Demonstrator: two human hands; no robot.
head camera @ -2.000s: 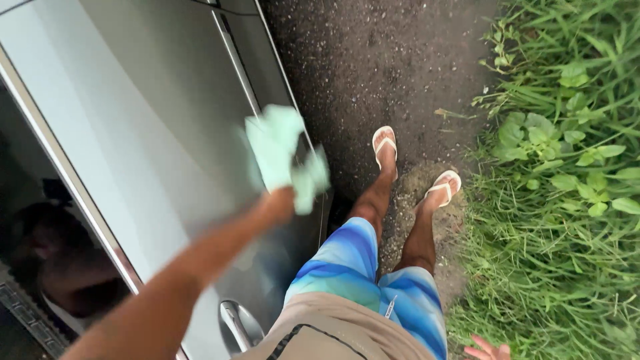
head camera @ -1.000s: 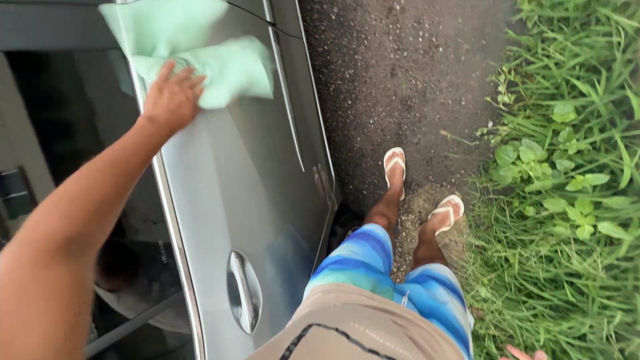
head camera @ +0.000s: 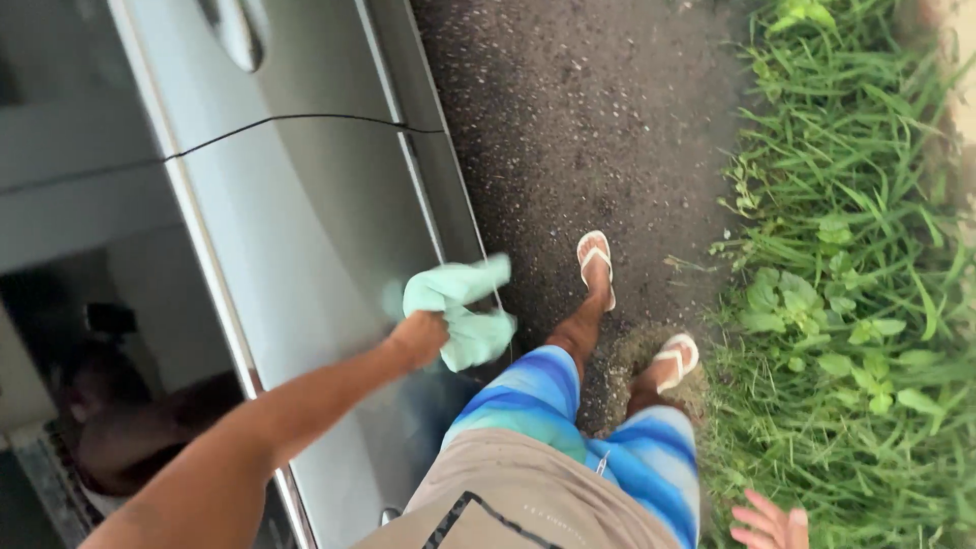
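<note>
My left hand [head camera: 421, 337] grips a pale green cloth [head camera: 461, 305] low against the grey car door [head camera: 328, 252], close to its lower trim strip. The cloth is bunched and slightly blurred, its loose ends hanging toward the door's bottom edge. At the lower right, partly cut off by the frame, my right hand [head camera: 770, 522] is held over the grass with its fingers apart and nothing in them. A door handle [head camera: 238, 34] shows at the top, and a chrome strip [head camera: 210, 259] runs along the base of the dark window [head camera: 114, 343].
Rough asphalt [head camera: 587, 122] lies between the car and a strip of grass and weeds [head camera: 839, 343] on the right. My feet, in white flip-flops [head camera: 675, 362], stand near the grass edge. A dark seam [head camera: 305, 117] separates two door panels.
My left hand has brought the cloth down from beside the window strip to the lower part of the door. The view has shifted along the car.
</note>
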